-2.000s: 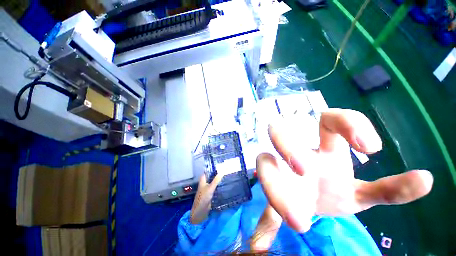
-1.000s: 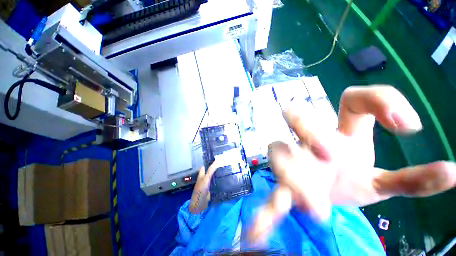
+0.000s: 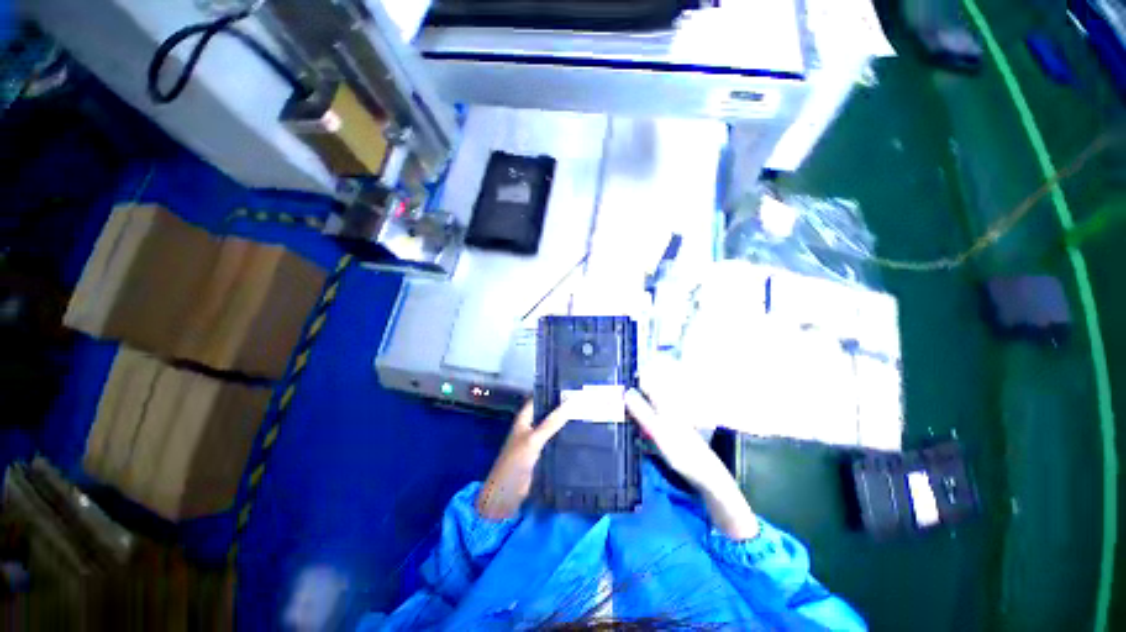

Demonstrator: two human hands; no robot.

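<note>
A flat black device housing [image 3: 588, 463] with a white label across its middle is held upright in front of my body, at the front edge of the white machine bed. My left hand [image 3: 521, 459] grips its left side, thumb near the label. My right hand [image 3: 673, 435] is at its right edge, fingertips touching beside the label; its other fingers are hidden. A second black housing [image 3: 511, 201] lies on the machine bed towards the back left.
The machine head [image 3: 393, 222] stands left, the white gantry [image 3: 617, 89] behind. Right are a white sheet [image 3: 803, 370], a clear plastic bag [image 3: 809, 235], a labelled housing [image 3: 914, 489] and a dark block [image 3: 1027, 304] on green. Brown cartons [image 3: 185, 290] stand at left.
My right hand has come down from in front of the camera to the held housing's right edge. The view has shifted, and housings on the machine bed and at lower right now show.
</note>
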